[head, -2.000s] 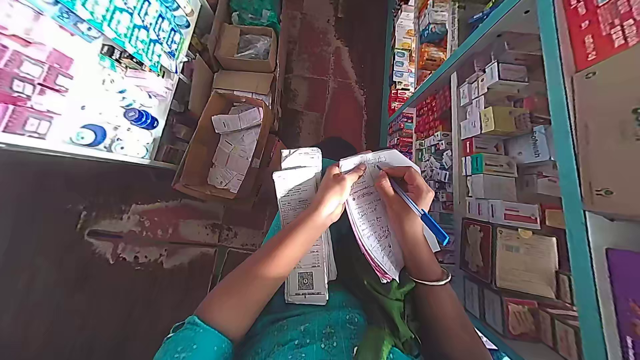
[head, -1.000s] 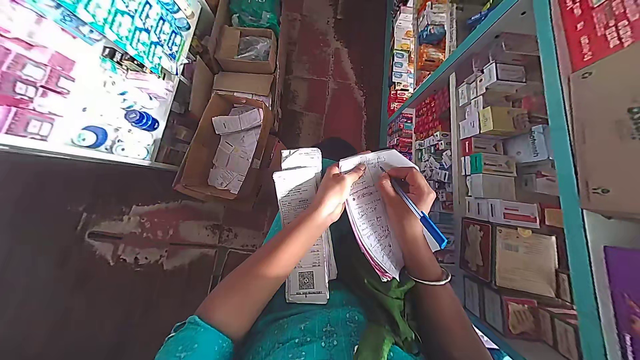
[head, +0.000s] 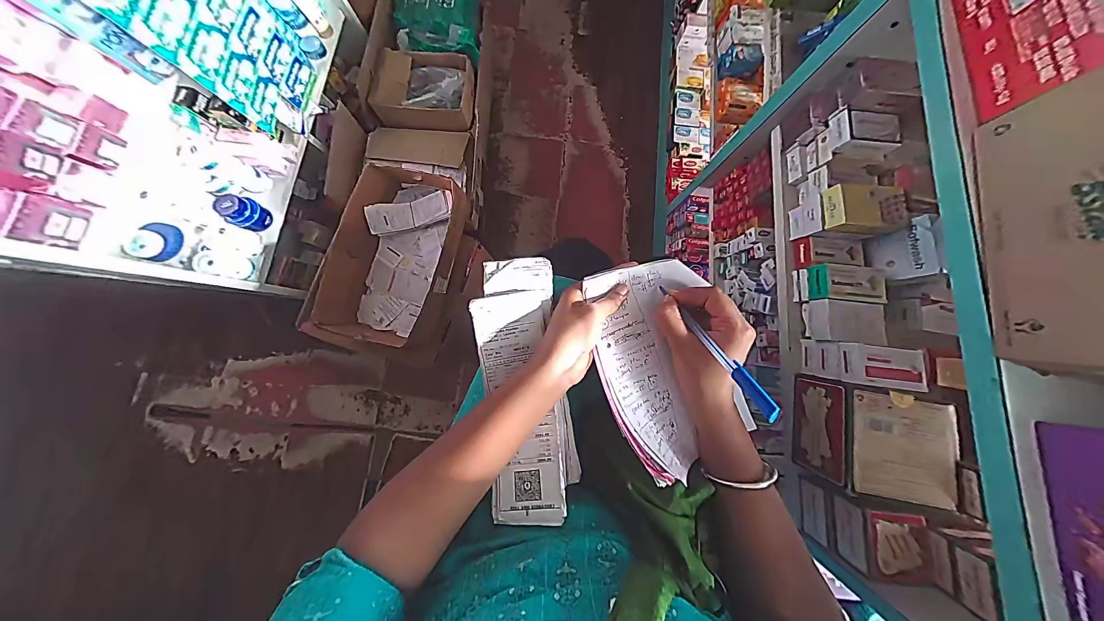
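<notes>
My left hand (head: 582,332) grips the left edge of a stack of paper sheets (head: 642,379) covered in handwriting, its thumb on top; pink-edged sheets show beneath. My right hand (head: 705,341) holds a blue ballpoint pen (head: 733,371), its tip on the upper part of the top sheet and its blue end pointing down to the right. A bundle of long printed receipts (head: 528,431) lies on my lap, left of the sheets and partly under my left forearm. A bangle circles my right wrist.
An open cardboard box (head: 336,293) of paper slips stands on the floor ahead left, with a smaller box (head: 423,112) behind it. A brightly lit display counter (head: 155,267) is at the left. Teal-framed shelves (head: 957,259) packed with small cartons stand at the right.
</notes>
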